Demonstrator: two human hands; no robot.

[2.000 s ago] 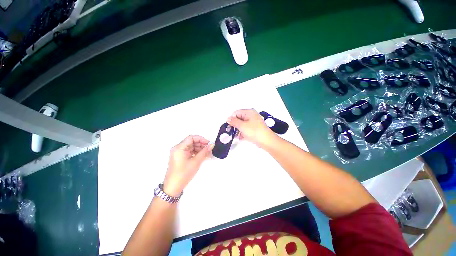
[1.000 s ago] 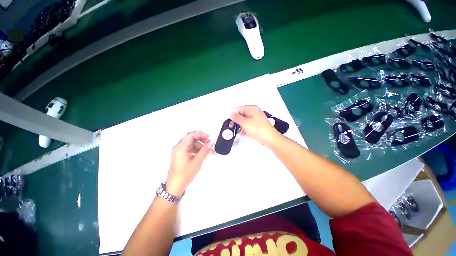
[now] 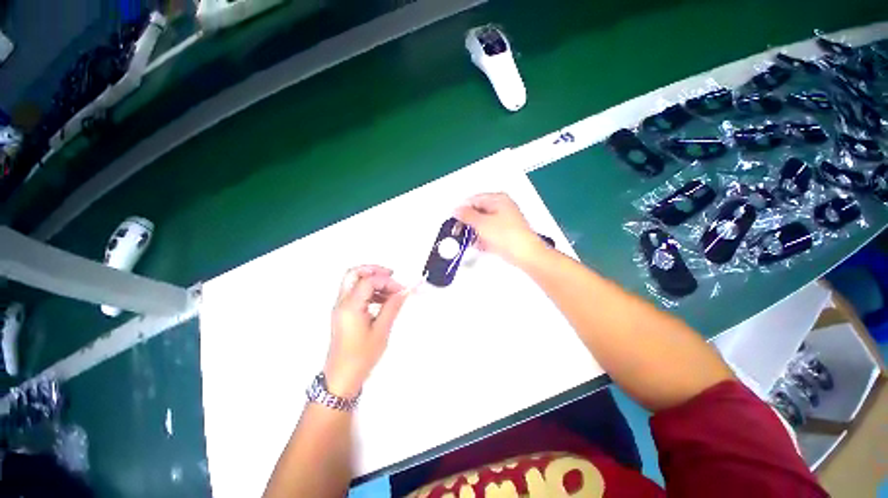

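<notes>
My right hand (image 3: 495, 230) holds a black front panel (image 3: 449, 252) by its upper end, above the white work sheet (image 3: 282, 389). The panel is a rounded oblong with a large round opening. My left hand (image 3: 366, 309) is beside the panel's lower left, with thumb and index finger pinched together on a thin, pale piece, perhaps a film, too small to make out. A second black panel (image 3: 547, 240) lies on the sheet, mostly hidden behind my right wrist.
Bagged black panels (image 3: 728, 231) cover the green bench at right. The green conveyor belt (image 3: 321, 146) beyond a pale rail carries white units (image 3: 502, 70). A white post (image 3: 97, 263) crosses at left. A white tray (image 3: 839, 374) with parts is below bench level at right.
The white units on the belt have moved to the right, and another has appeared at far left. The view has shifted slightly. The second panel is now more covered by my right wrist.
</notes>
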